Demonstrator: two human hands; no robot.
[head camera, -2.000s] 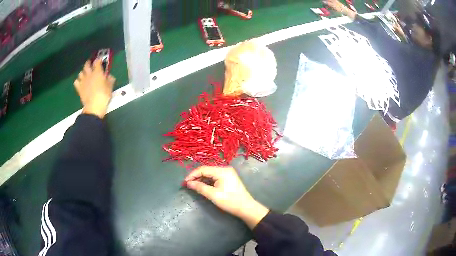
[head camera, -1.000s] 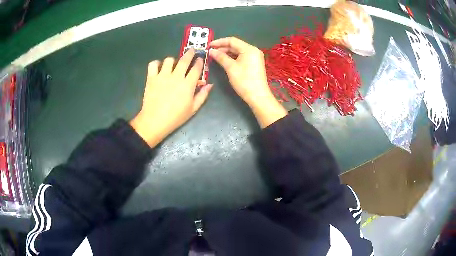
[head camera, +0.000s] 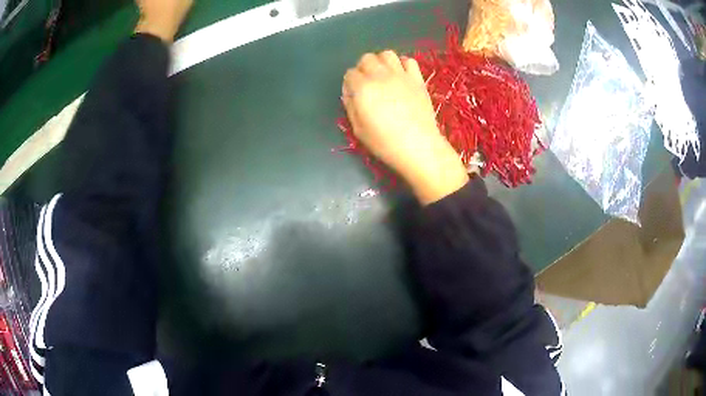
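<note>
A tangled heap of thin red strips (head camera: 491, 112) lies on the dark green worktop, right of centre. My right hand (head camera: 389, 108) is over the heap's left edge, back of the hand up. Its fingertips are hidden, so I cannot tell whether it holds a strip. My left hand (head camera: 162, 11) is at the top edge, over the green conveyor beyond the pale rail. It is cut off by the picture's edge and its fingers are not seen. No red housing shows on the worktop in front of me.
A bag of orange-tan parts (head camera: 511, 32) touches the heap's top. A shiny clear plastic bag (head camera: 602, 128) and white strips (head camera: 660, 77) lie to the right. A brown cardboard box (head camera: 619, 263) is below the table's right edge. The pale conveyor rail (head camera: 224, 39) curves across the top.
My left hand has moved from the red housing up over the conveyor. The housing is gone from the worktop. My right hand has moved from beside it to the red heap's left edge.
</note>
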